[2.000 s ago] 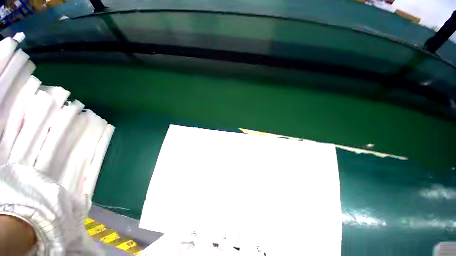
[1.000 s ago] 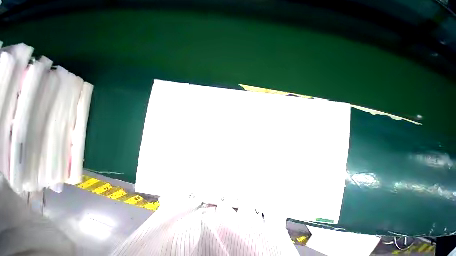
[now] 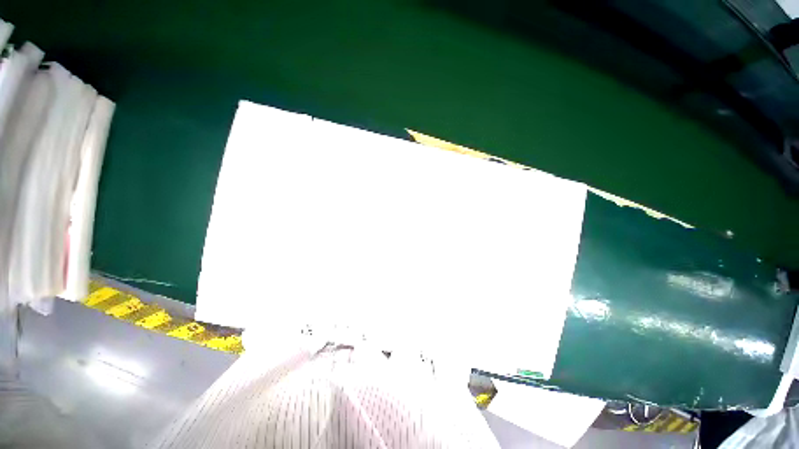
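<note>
A bright white rectangle (image 3: 394,237), a tray or sheet with no slots visible, lies flat on the green bench surface in front of me. Its near edge meets my white striped garment (image 3: 333,403). A leaning stack of white trays (image 3: 44,184) stands at the left edge, with pink showing at one edge. Neither of my hands is in view. A pale sleeve shows at the bottom right corner, below a white edge cut off by the picture's rim; the hand there is not visible.
The green bench (image 3: 666,298) reaches right, with glare on it. Torn yellow tape (image 3: 456,147) runs along the white rectangle's far edge. Yellow-black floor tape (image 3: 149,314) and grey floor lie below the bench. Another white panel (image 3: 543,410) and some cables are under the near edge.
The view has tilted down and turned, so the tray stack sits further left. The sleeve and wrist at lower left have left clear view. A sleeve and white edge have appeared at lower right.
</note>
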